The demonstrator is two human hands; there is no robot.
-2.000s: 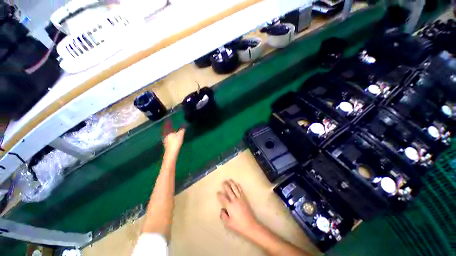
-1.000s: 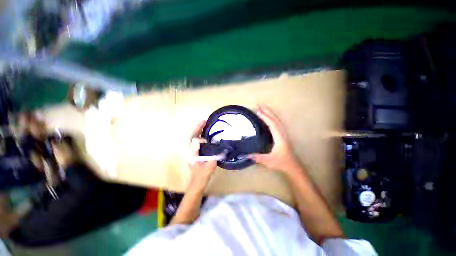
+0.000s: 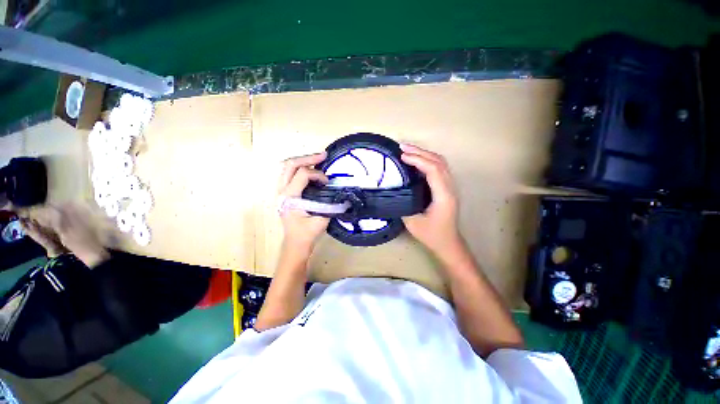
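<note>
A round black fan head with pale curved blades is in front of me over the tan board bench. A black bar crosses it, and a pale strip, perhaps a ribbon cable, runs from the bar's middle to the left. My left hand holds the left rim and the bar's left end, with the strip by its fingers. My right hand is wrapped around the right rim and the bar's right end. The underside of the fan head is hidden.
White gears lie piled on the left. Black base housings are at right, over a green crate. A neighbour's hands are at far left. The green conveyor runs behind the bench; a yellow crate is near my lap.
My hands reached towards the conveyor and the bench, then took hold of the black fan head. It is now over the bench before me, and the view has turned down.
</note>
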